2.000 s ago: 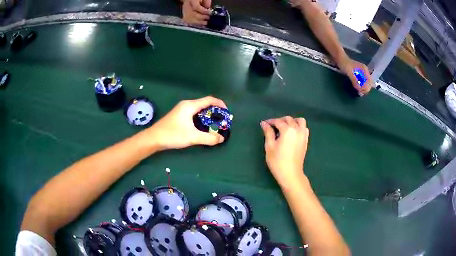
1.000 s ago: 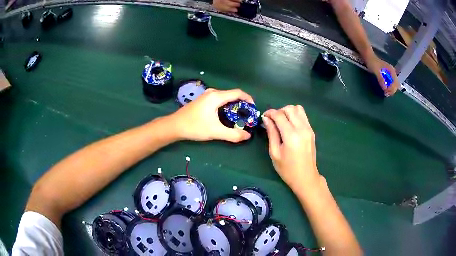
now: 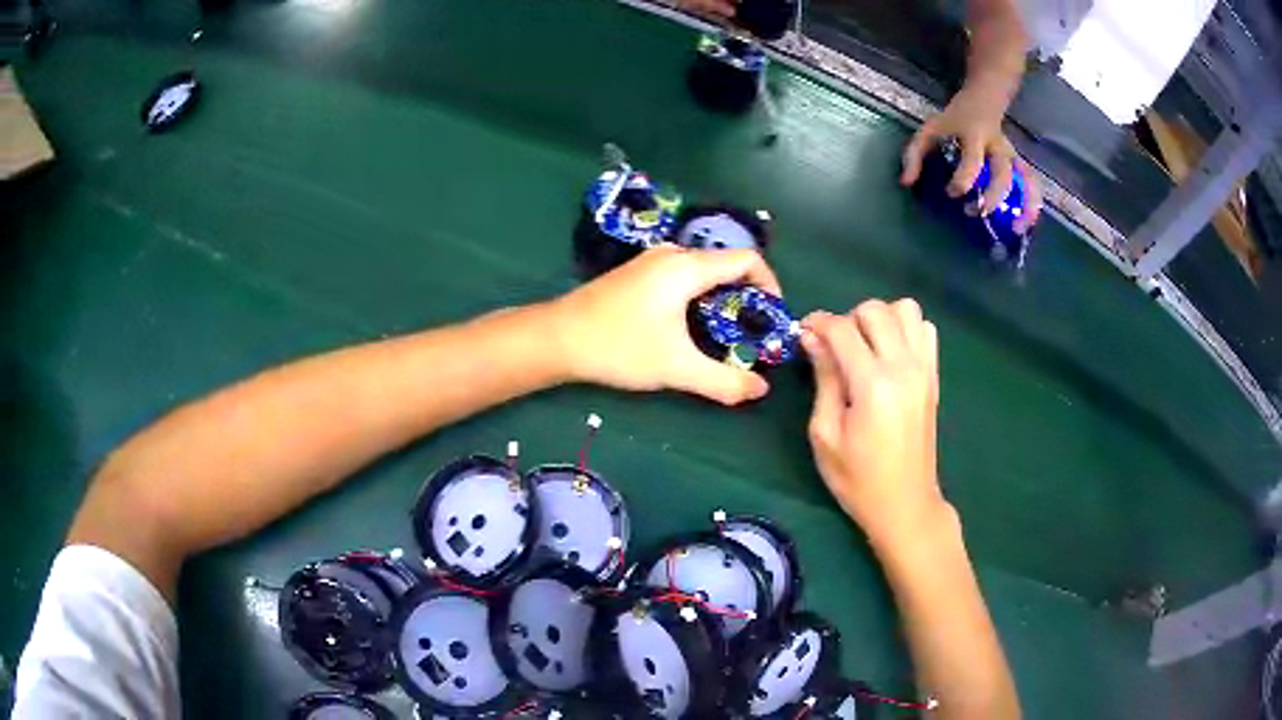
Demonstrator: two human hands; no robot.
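Note:
My left hand is shut around a short black housing, its thumb and fingers on the sides. The housing's open end faces up and shows a round blue circuit board. My right hand has its thumb and fingertips pinched at the right edge of the board, by a small whitish spot. Whether the fingertips hold something there is too small to tell. A pile of end covers with pale grey faces, black rims and thin red leads with white connectors lies below my hands.
Another housing and an end cover stand just beyond my left hand. A further housing is near the belt's far edge. Another person's hand holds a blue-glowing unit at right. A cardboard piece is far left.
My right hand has come in from apart to the board's right edge. The belt's parts show further right in the view. The other person's hand now reaches over a housing near the far rail.

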